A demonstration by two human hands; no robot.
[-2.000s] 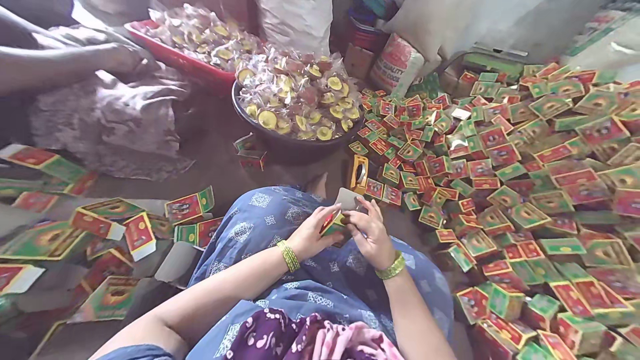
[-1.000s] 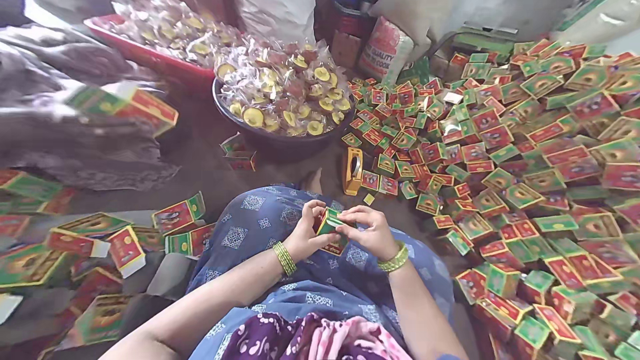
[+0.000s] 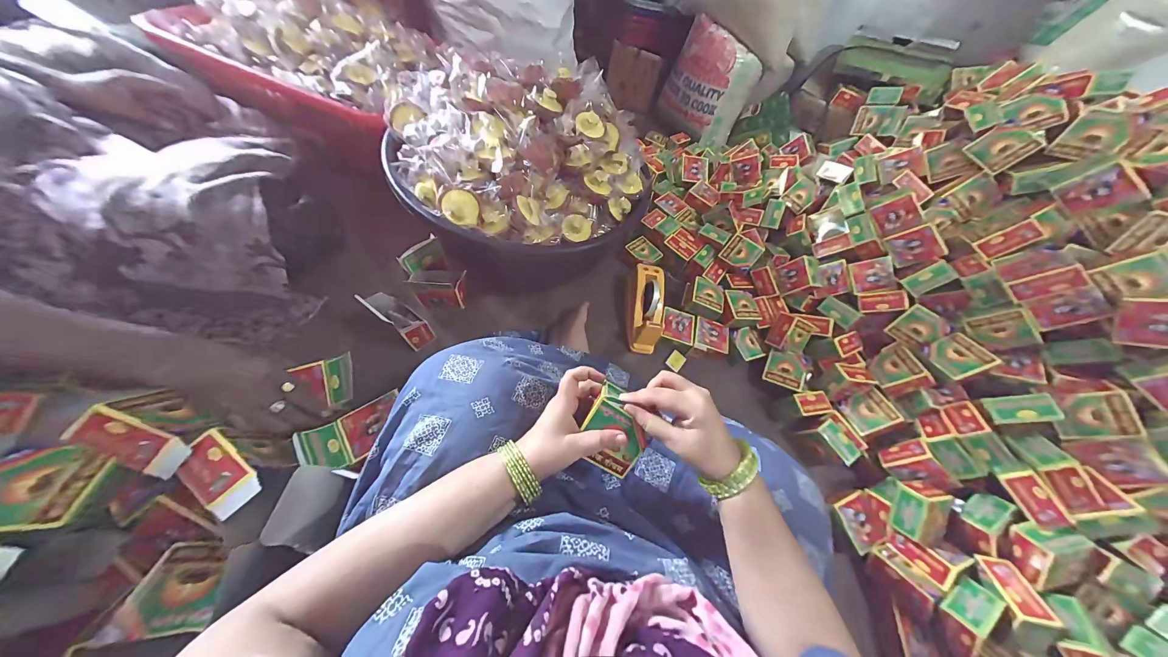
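Observation:
My left hand [image 3: 573,427] grips a small green, red and yellow printed cardboard box [image 3: 613,424] above my lap. The fingers of my right hand [image 3: 680,415] pinch the box's top edge from the right. Green bangles circle both wrists. Beyond my knees stands a dark round tub [image 3: 511,251] heaped with clear plastic packets [image 3: 538,155] that hold yellow round pieces. A yellow tape dispenser [image 3: 646,308] stands on the floor right of the tub.
Many similar boxes [image 3: 876,301] cover the floor at right. More printed cartons [image 3: 128,438] lie at left. A red tub [image 3: 265,78] of packets, a printed sack [image 3: 707,82] and another person's draped cloth [image 3: 155,182] are farther back.
The box in my hands has turned, and my right fingers have shifted on its top. An opened carton now lies on the floor left of my knee. The carton blurred at upper left is gone from there.

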